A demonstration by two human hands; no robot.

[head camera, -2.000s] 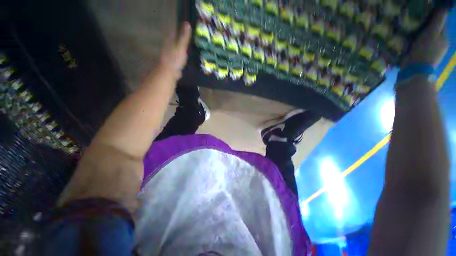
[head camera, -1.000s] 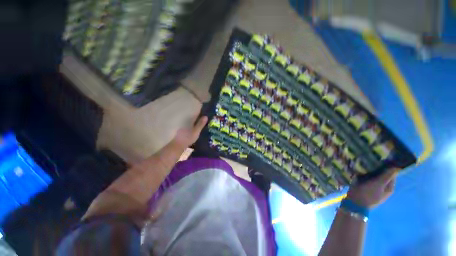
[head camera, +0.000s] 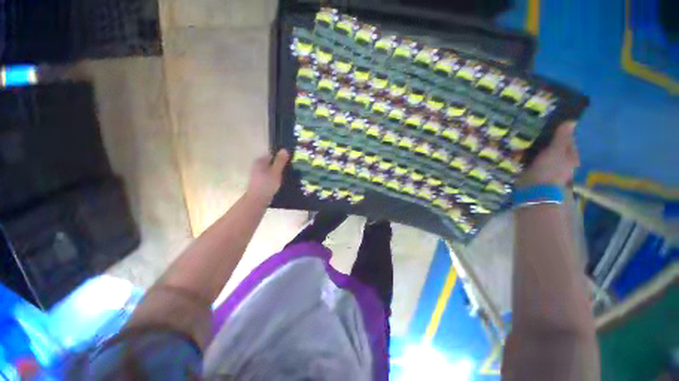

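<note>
A black board tray [head camera: 287, 111] is held in front of me, slightly tilted. Rows of small circuit boards [head camera: 402, 115] with yellow blocks and green parts cover it; the bottom row is short and sits at the left. My left hand [head camera: 269, 175] grips the tray's left edge near its lower corner. My right hand [head camera: 552, 156] grips the tray's right edge. The fingers under the tray are hidden. A dark shape, partly hidden, shows behind the tray's far edge.
The tan wooden platform [head camera: 212, 97] lies underfoot and to the left. Black crates [head camera: 56, 186] stand on the left. Cream cart pipes [head camera: 473, 286] and a green surface [head camera: 644, 338] are at the lower right. The blue floor with yellow lines [head camera: 603, 52] is at the right.
The view has turned. The tray is still in both hands and now lies higher and flatter in view. The loaded crate at the upper left has left view; cart pipes have appeared at right.
</note>
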